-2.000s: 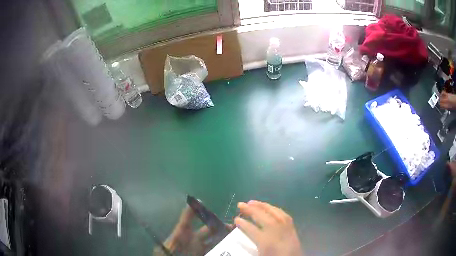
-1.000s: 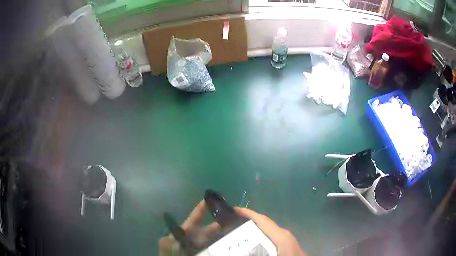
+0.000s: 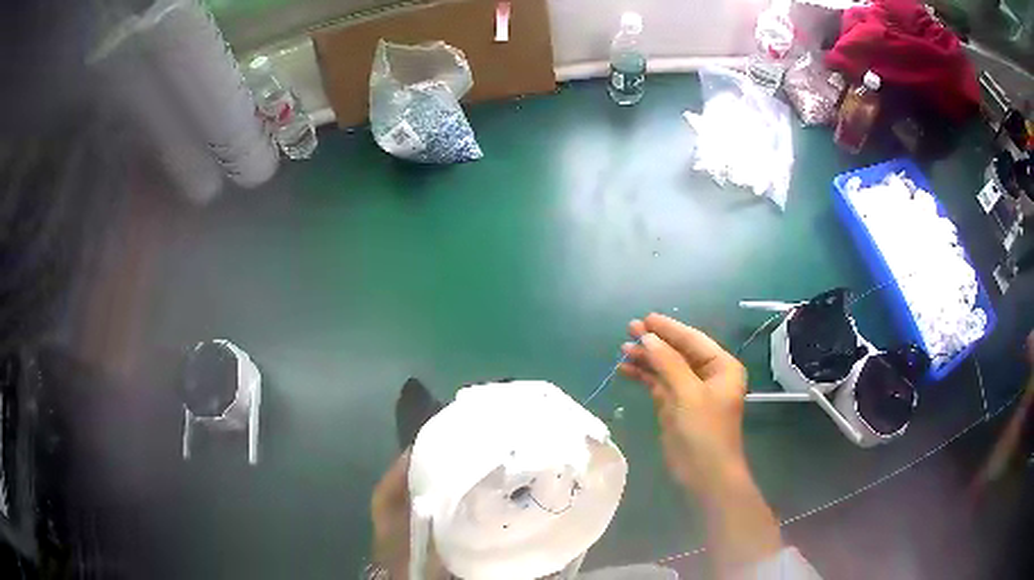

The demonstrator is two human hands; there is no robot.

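A white camera housing (image 3: pixel 516 482) is at the bottom centre, its open cavity facing me, with a small dark hole and a thin wire inside. A black lobe (image 3: pixel 417 415) sticks out at its upper left. My left hand (image 3: pixel 392 512) holds the housing from the left side, mostly hidden behind it. My right hand (image 3: pixel 687 380) is raised to the right of the housing, with thumb and fingertips pinched on a thin blue wire (image 3: pixel 607 383) that runs from the housing's upper right rim.
One white unit with black face (image 3: pixel 215 385) stands at left on the green bench (image 3: pixel 454 261). Two more units (image 3: pixel 821 343) stand at right beside a blue tray (image 3: pixel 867 244) of white pieces. Bags, bottles, cardboard and red cloth line the back. A person's arm (image 3: pixel 1013 425) shows at the right edge.
The housing has been turned and raised, so its open cavity now faces me instead of its printed side. My right hand has left the housing, moved up and right, and taken the wire.
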